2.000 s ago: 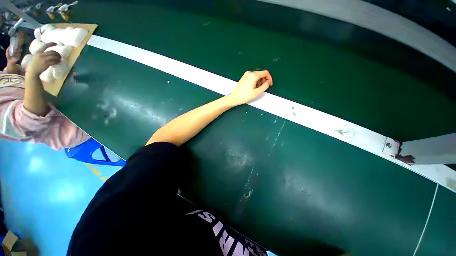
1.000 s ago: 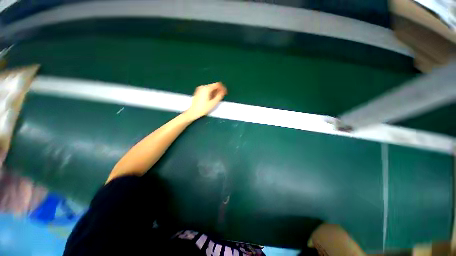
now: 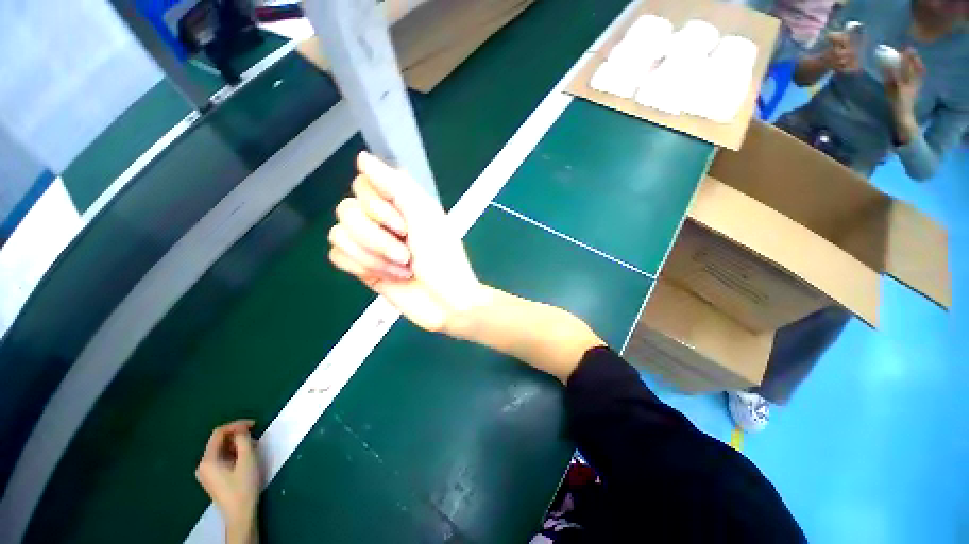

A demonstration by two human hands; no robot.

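Observation:
My left hand (image 3: pixel 231 468) is at the bottom left, its wrist over the pale side rail (image 3: pixel 319 388). Its fingers are curled in loosely and nothing shows in them. My right hand (image 3: pixel 398 250) is raised near the middle, at the lower end of the upright post (image 3: pixel 372 90), and hides the post's foot. Its fingers are curled towards the palm and no object shows in them. Whether the hand presses on the post cannot be told. The green benchtop (image 3: pixel 521 425) lies below my right forearm.
A cardboard sheet (image 3: pixel 733 133) with several white oval units (image 3: pixel 680 69) lies at the bench's far end. Open cartons (image 3: pixel 733 271) stand at the right beside the bench. A person (image 3: pixel 903 117) holds a white unit beyond them. More cardboard (image 3: pixel 446 48) lies over the belt (image 3: pixel 266 308).
The view has swung to the right. My right arm has come into view, its hand raised at the post. My left hand now shows at the lower left, still curled.

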